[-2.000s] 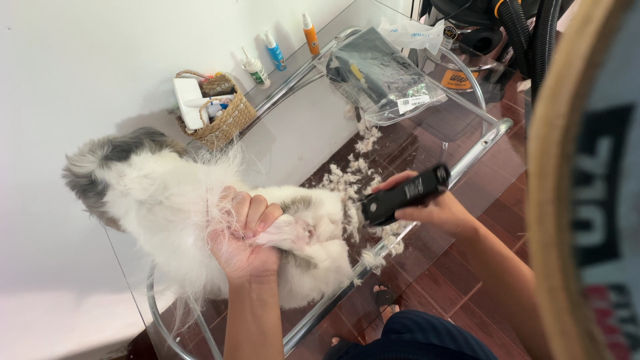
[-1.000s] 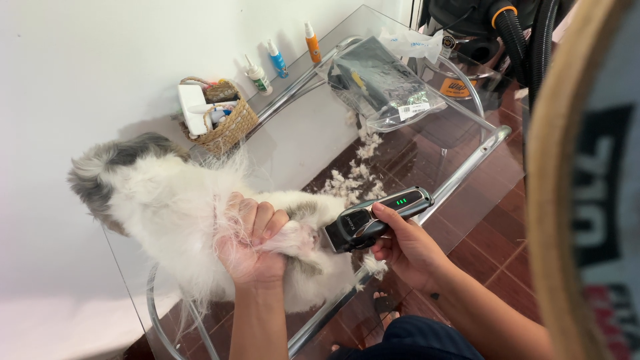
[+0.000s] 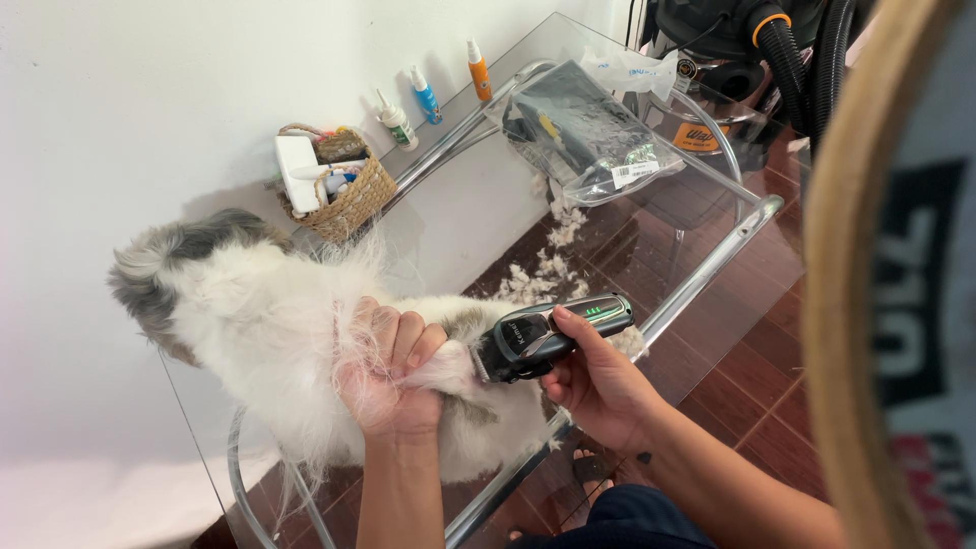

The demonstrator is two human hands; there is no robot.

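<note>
A long-haired white and grey dog (image 3: 259, 320) is on a glass-topped table, its head toward the upper left. My left hand (image 3: 396, 366) is closed around the hairy base of its tail, with long white strands spilling over the fingers. In my right hand (image 3: 602, 381) is a black and silver Kemei cordless hair clipper (image 3: 553, 335), its green lights lit. The clipper's blade touches or nearly touches the short fur just right of my left hand; the exact contact cannot be told. My thumb lies on top of the clipper body.
Clumps of cut fur (image 3: 545, 278) lie on the glass table (image 3: 435, 252), framed in chromed tube. Along the wall stand a woven basket (image 3: 354, 202) with grooming items and spray bottles (image 3: 427, 95). A plastic-wrapped package (image 3: 587, 130) lies beyond. A vacuum cleaner (image 3: 709, 69) is behind; a wood-rimmed round object (image 3: 846, 252) blocks the right.
My right hand has brought the clipper left, to the fur beside my left hand, and turned it so its lit face shows. My left hand keeps its hold.
</note>
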